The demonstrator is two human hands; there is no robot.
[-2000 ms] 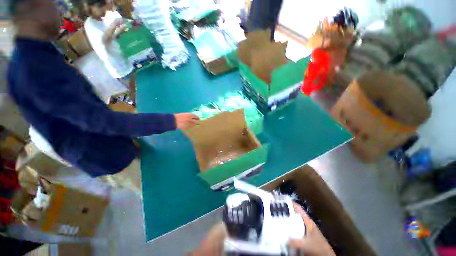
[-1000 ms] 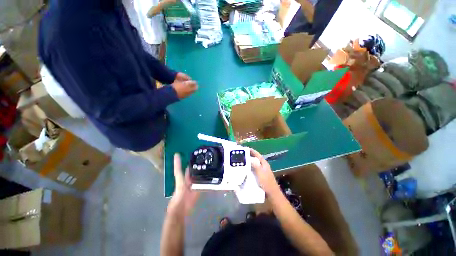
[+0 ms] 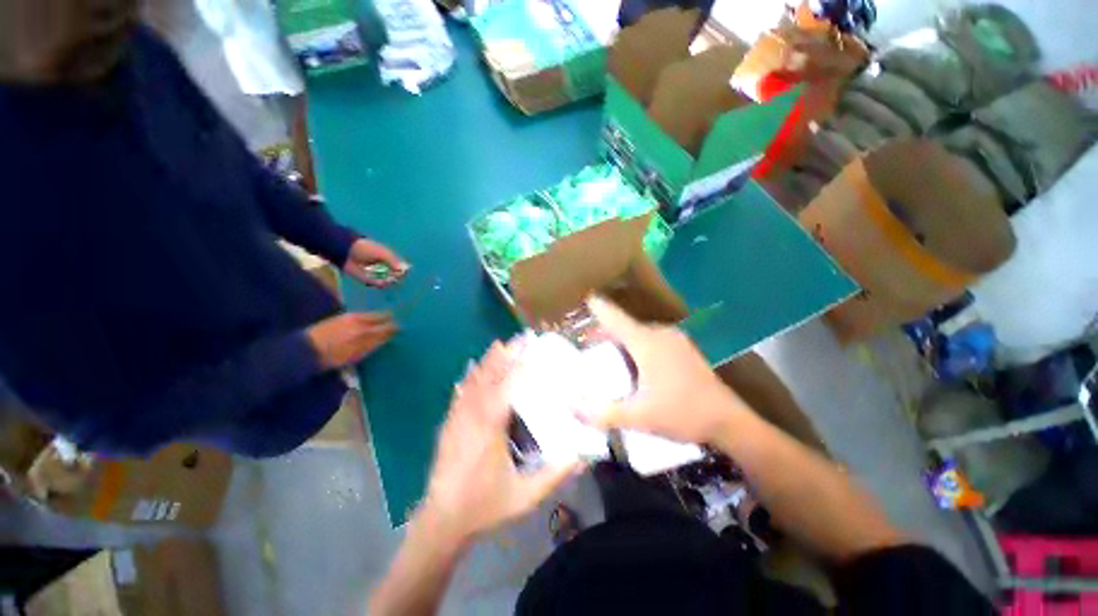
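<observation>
A white camera unit [image 3: 556, 391] is between my two hands above the table's near edge. It is overexposed and blurred, with dark parts at its right and lower left. My left hand [image 3: 482, 451] grips its left and lower side. My right hand [image 3: 662, 373] holds its right side. An open retail box [image 3: 576, 274], brown inside, stands just beyond the unit, partly hidden by my hands. Trays of green-tinted accessory bags [image 3: 520, 229] sit behind this box.
A person in dark blue [image 3: 157, 265] stands at the left with both hands over the green table [image 3: 421, 181]. Another open green box [image 3: 686, 150] stands at the back right. A brown carton [image 3: 903, 241] and stuffed sacks [image 3: 945, 78] are on the right.
The unit has turned so its black round face no longer shows towards me. My right hand has moved up over its right side. The person in blue appears farther left.
</observation>
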